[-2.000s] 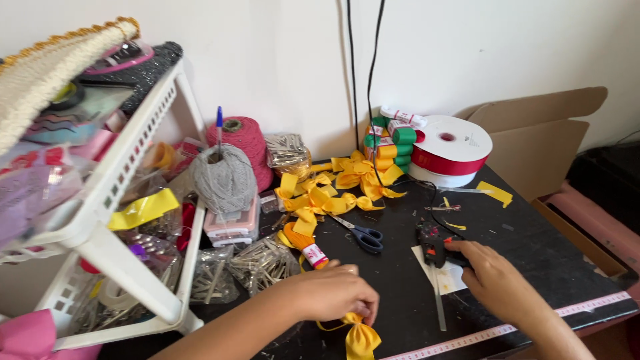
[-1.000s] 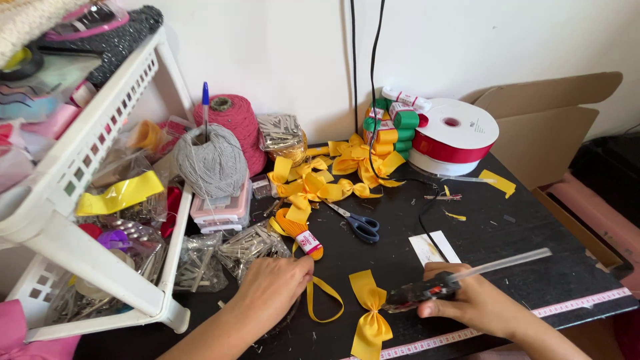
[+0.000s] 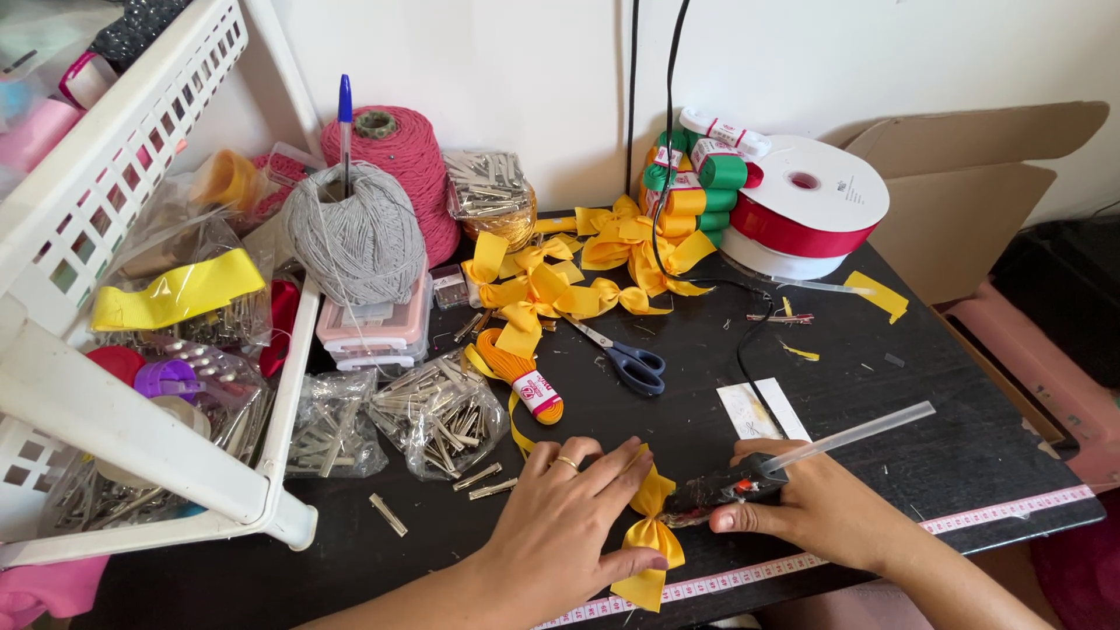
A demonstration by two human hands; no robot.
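A yellow ribbon bow (image 3: 652,529) lies on the black table near its front edge. My left hand (image 3: 569,512) rests over the bow's left side, fingers spread, thumb and fingertips touching its ribbon. In my right hand (image 3: 801,503) is a black hot glue gun (image 3: 722,492) with a clear glue stick (image 3: 853,433) standing out of its back; its nozzle is at the middle of the bow. A narrow yellow ribbon (image 3: 520,429) runs from a wound orange-yellow bundle (image 3: 525,376) towards my left hand.
Scissors (image 3: 626,359), yellow bows (image 3: 542,293) and ribbon rolls (image 3: 805,197) lie farther back. Bags of metal clips (image 3: 442,416) and a white plastic rack (image 3: 289,516) stand left. A white card (image 3: 763,409) lies behind my right hand, and a measuring tape (image 3: 744,575) runs along the front edge.
My right hand has picked up the glue gun from beside the card and brought it to the bow. My left hand has moved right from the narrow ribbon onto the bow.
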